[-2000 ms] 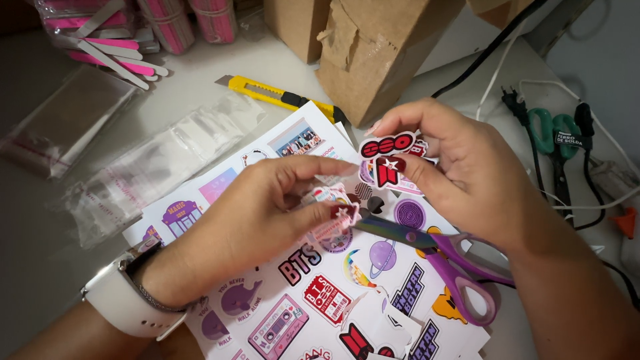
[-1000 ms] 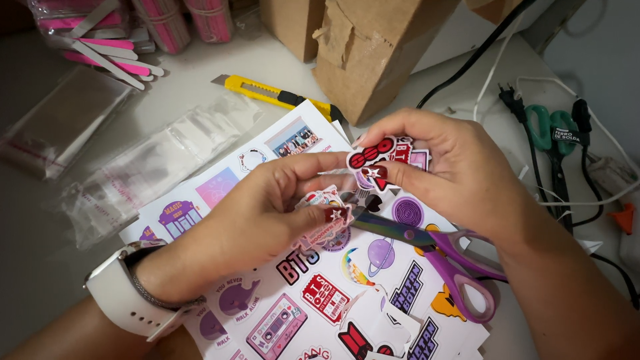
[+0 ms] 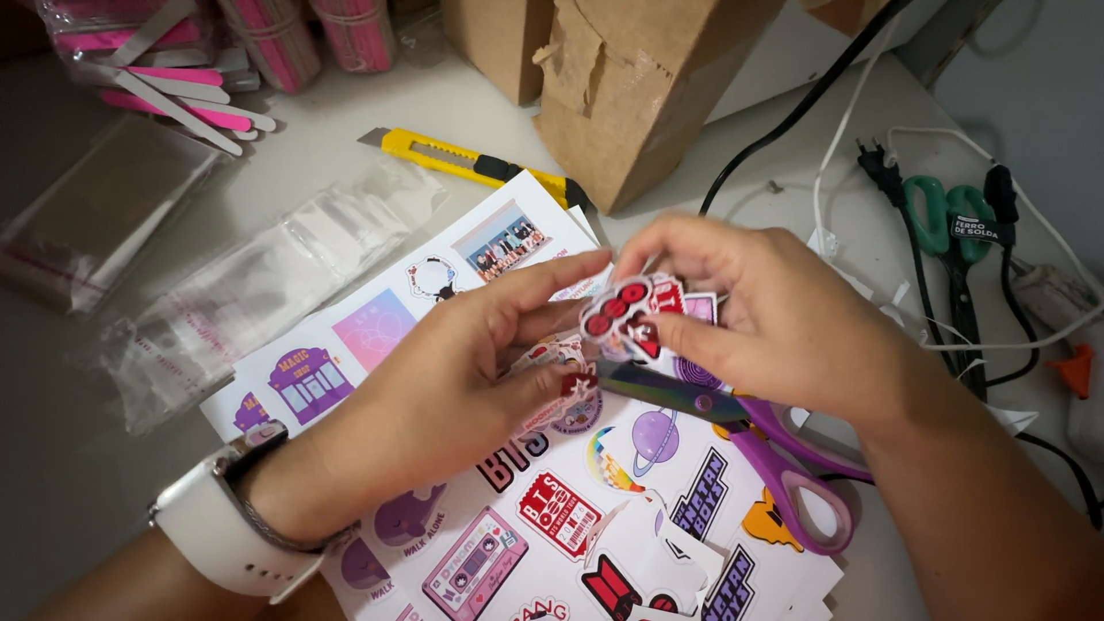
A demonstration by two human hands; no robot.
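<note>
My left hand (image 3: 466, 371), with a white smartwatch (image 3: 207, 526) at its wrist, pinches several cut-out paper stickers (image 3: 552, 388) between thumb and fingers. Close beside it, my right hand (image 3: 750, 319) grips another bunch of cut-out stickers (image 3: 638, 315), a red and black one on top. Both hands are over printed sticker sheets (image 3: 552, 466). Purple-handled scissors (image 3: 793, 483) lie on the sheets below my right hand, their blade tips hidden near my left thumb. Loose cut scraps (image 3: 642, 535) rest on the sheets nearer to me.
A yellow utility knife (image 3: 466, 159) with its blade out lies past the sheets, near cardboard boxes (image 3: 630, 86). Clear plastic sleeves (image 3: 285, 259) and nail files (image 3: 181, 95) are at the left. Green-handled scissors (image 3: 957, 250), a black plug (image 3: 881, 168) and cables are at the right.
The right hand's fingers have shifted around its bunch of stickers, which is now partly turned. The left hand keeps its stickers, and the scissors have stayed in place.
</note>
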